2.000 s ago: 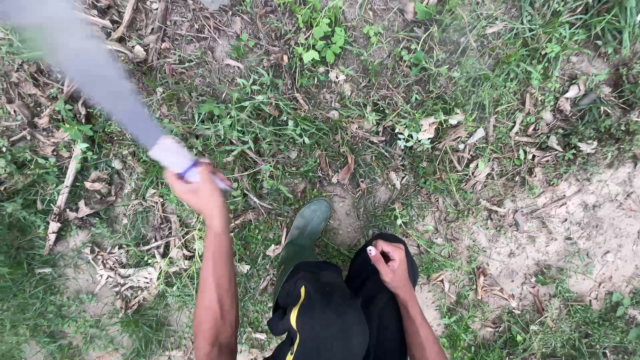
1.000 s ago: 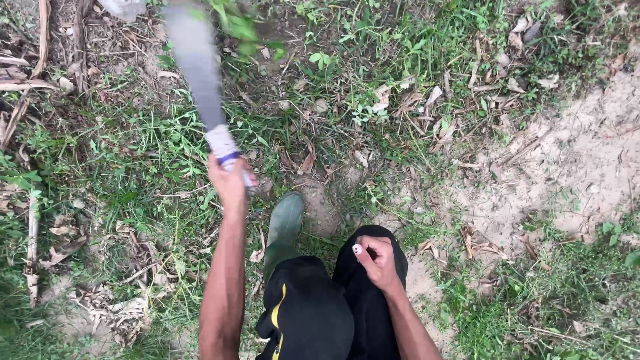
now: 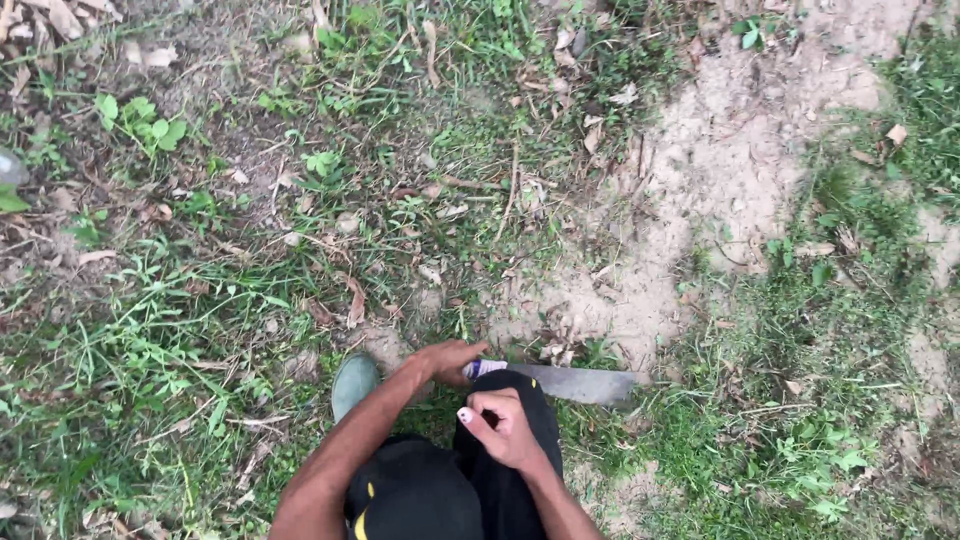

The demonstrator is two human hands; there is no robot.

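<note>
My left hand is closed around the wrapped white and blue handle of a machete. Its wide grey blade points right, low over the grass and bare soil, just beyond the knee in black trousers. Part of the grip is hidden by the fingers. My right hand rests at the other knee with its fingers curled and thumb out; nothing shows in it. A dark mark is on the pale thumb tip. The left forearm crosses above the thigh.
A green rubber boot stands on the ground left of the left forearm. Low weeds, grass, dry leaves and twigs surround the legs. A strip of bare soil runs down from the upper right. A pale rounded object lies at the left edge.
My left hand has swung the machete from the upper left across to the right, and the blade now points right, near the knees. My right hand stays at the knee. The view has shifted.
</note>
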